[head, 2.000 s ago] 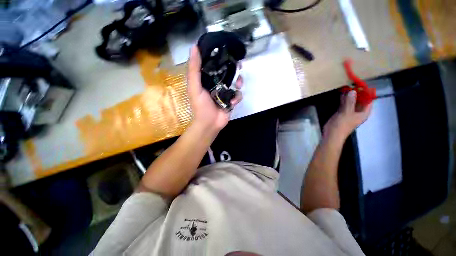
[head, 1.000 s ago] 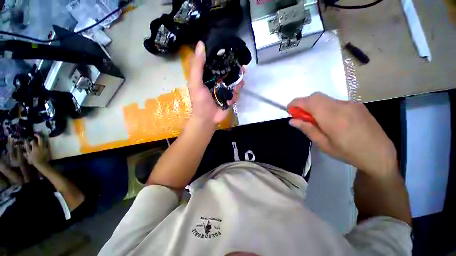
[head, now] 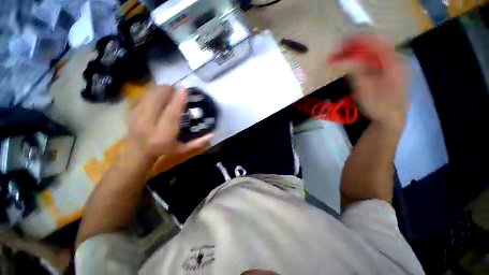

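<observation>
My left hand (head: 155, 121) is around the black housing (head: 199, 114), over the near left edge of the white work sheet (head: 262, 88). Only the housing's rounded right end shows, with pale and silver details inside; my fingers hide the rest. Whether it touches the sheet cannot be told. My right hand (head: 382, 88) is raised at the right, beyond the bench edge, blurred, with a bright red tool (head: 364, 51) at its fingers. The tool's exact shape is smeared by motion.
The screw feeder (head: 214, 45) stands behind the sheet. Waiting units (head: 110, 67) sit left of it. A small dark screwdriver (head: 294, 45) and a white strip (head: 355, 11) lie to the right. A red coil (head: 335, 110) is at the bench edge. Another feeder (head: 45, 153) is at far left.
My right hand has moved from beside the housing, where it held a red-handled screwdriver, up and away to the right. My left hand and the housing have moved left and turned; the view has shifted.
</observation>
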